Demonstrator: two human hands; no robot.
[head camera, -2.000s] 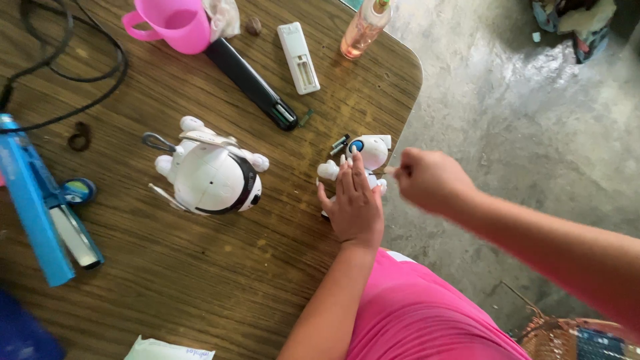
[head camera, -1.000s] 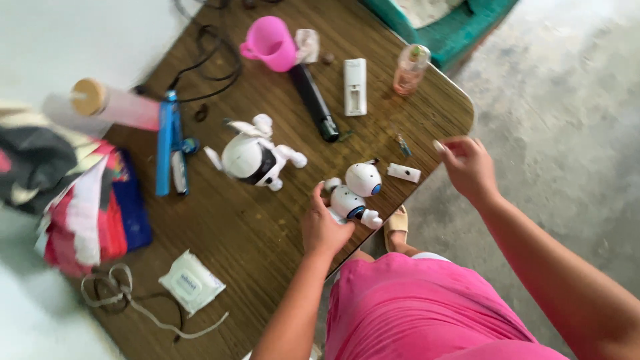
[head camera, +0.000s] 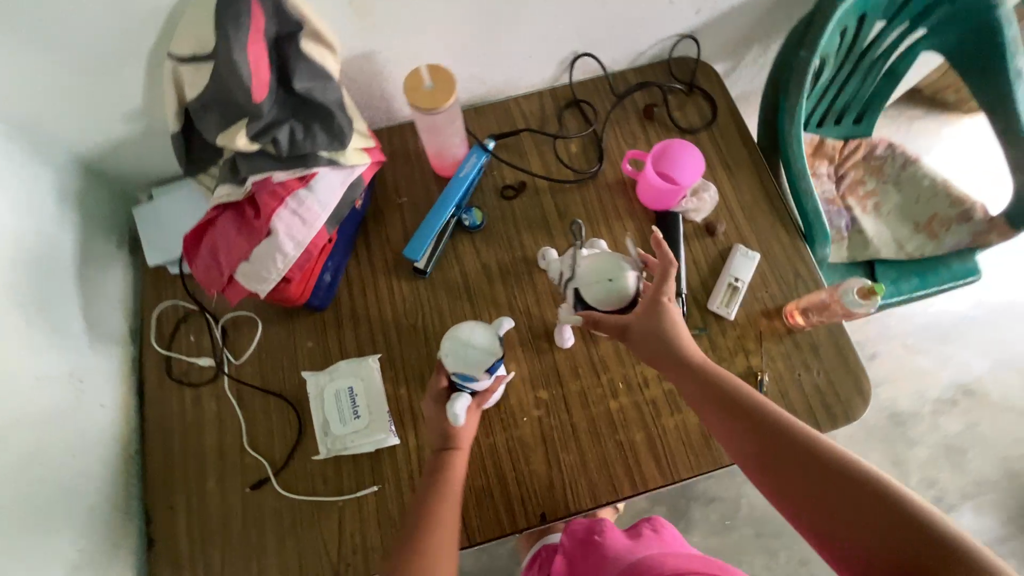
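Note:
My left hand (head camera: 456, 408) is closed around the body of a small white toy robot (head camera: 472, 352) with a round head and blue parts, above the table's front middle. My right hand (head camera: 652, 308) grips the round head of a larger white toy dog (head camera: 610, 280) with a dark face band and a grey loop, thumb and fingers on either side. Right of that hand lies a white remote control (head camera: 734, 282) with its battery compartment uncovered. A screwdriver (head camera: 762, 380) lies near the right edge.
On the wooden table (head camera: 608, 432) are a blue hair straightener (head camera: 452, 204), a pink cup (head camera: 672, 172), a tumbler (head camera: 438, 120), a wipes pack (head camera: 350, 406), cables (head camera: 268, 456), a spray bottle (head camera: 832, 304) and piled cloth (head camera: 272, 160). A green plastic chair (head camera: 792, 160) stands right.
My right hand has moved from beyond the table's edge onto the larger toy dog. My left hand now holds the smaller toy apart from the right edge. The view has swung widely.

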